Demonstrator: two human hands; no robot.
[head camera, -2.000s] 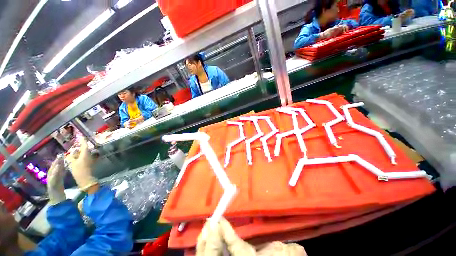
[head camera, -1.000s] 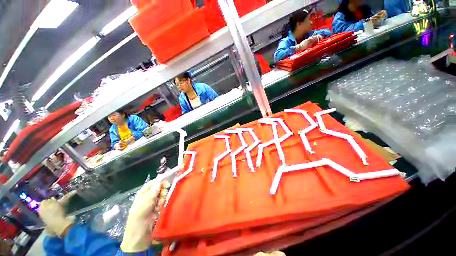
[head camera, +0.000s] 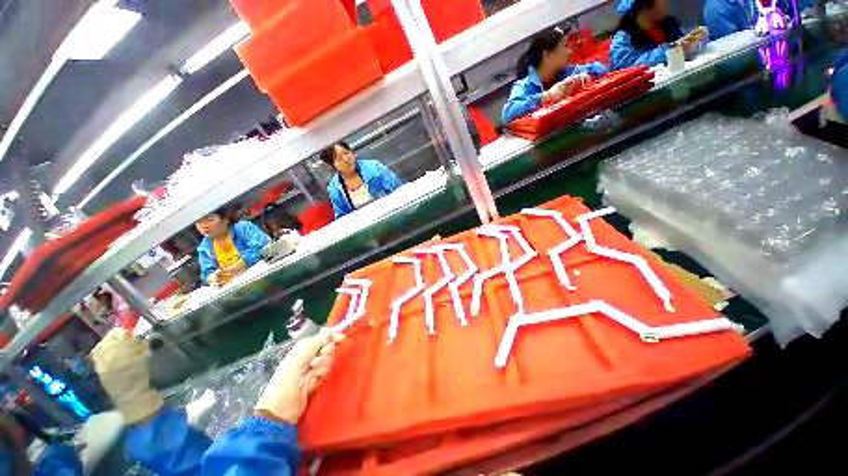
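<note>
Bent white strips (head camera: 443, 290) lie on a stacked red foam tray (head camera: 418, 390). Several stand side by side along the back, and a longer one (head camera: 576, 310) lies across the right front. My gloved left hand (head camera: 302, 374) is at the foam's left edge, its fingers closed around the lower end of a bent white strip (head camera: 357, 299) beside another strip; the fingers hide that end. Only a tiny pale sliver, which seems to be my right hand (head camera: 510, 473), shows at the bottom edge; its fingers are out of the picture.
Clear plastic trays (head camera: 735, 200) are stacked right of the foam. A small bottle (head camera: 298, 321) and crinkled clear plastic (head camera: 232, 376) are at the left. Another person's gloved hand (head camera: 125, 372) is at the far left. A metal post (head camera: 451, 112) rises behind; people in blue sit across the belt.
The strip held at bottom centre has moved to the foam's left side, beside another strip. My left hand has come to that edge. My right hand has dropped almost out of the picture.
</note>
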